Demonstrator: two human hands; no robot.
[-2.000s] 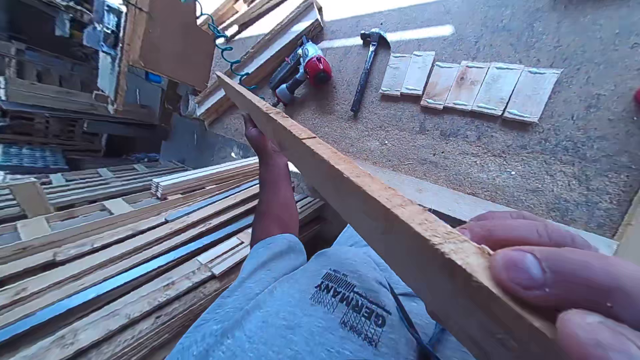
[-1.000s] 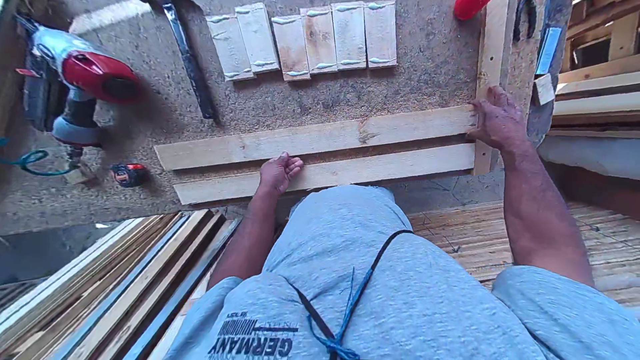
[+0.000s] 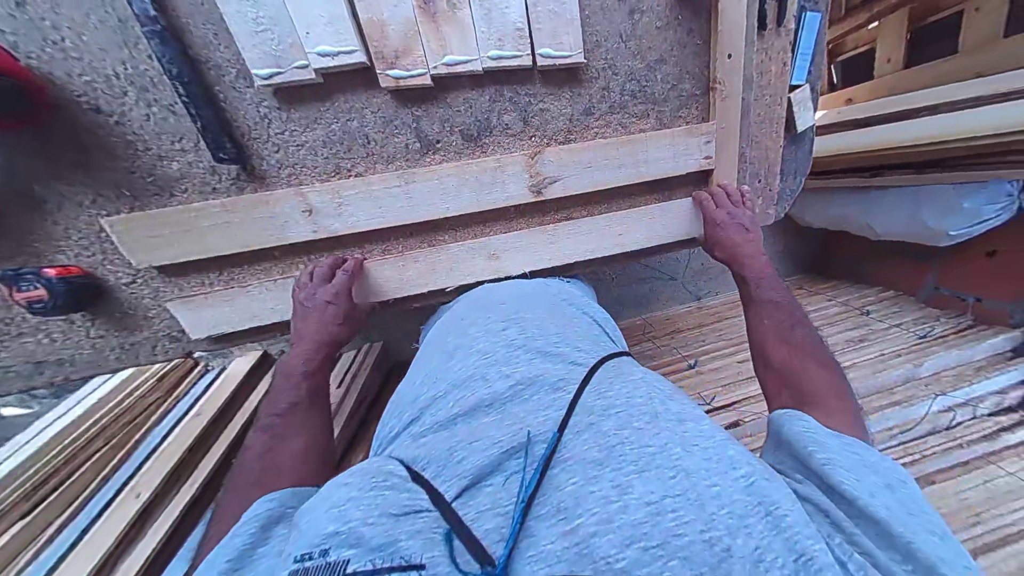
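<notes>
Two long wooden boards lie side by side on the worktable, a narrow gap between them. On the nearer board (image 3: pixel 512 252), my left hand (image 3: pixel 326 302) grips the edge towards its left end, and my right hand (image 3: pixel 730 224) holds its right end, close to a wooden strip (image 3: pixel 726 88) fixed crosswise. The farther board (image 3: pixel 424 196) has its right end against that strip; neither hand is on it. Beyond them lie several short wood pieces (image 3: pixel 454 36), each with a white bead of what looks like glue across its near end.
A hammer's dark handle (image 3: pixel 188 84) and a tape measure (image 3: pixel 50 290) lie at left, with a blurred red tool (image 3: pixel 20 92) at the edge. Stacked wood strips (image 3: pixel 128 472) stand below left, more boards (image 3: pixel 920 344) below right, and further timber (image 3: pixel 920 120) beyond the table's right end.
The board held up two seconds ago is no longer raised; two boards lie on the table. Since one second ago, my right hand has moved from the farther board's end to the nearer one's. The view has shifted.
</notes>
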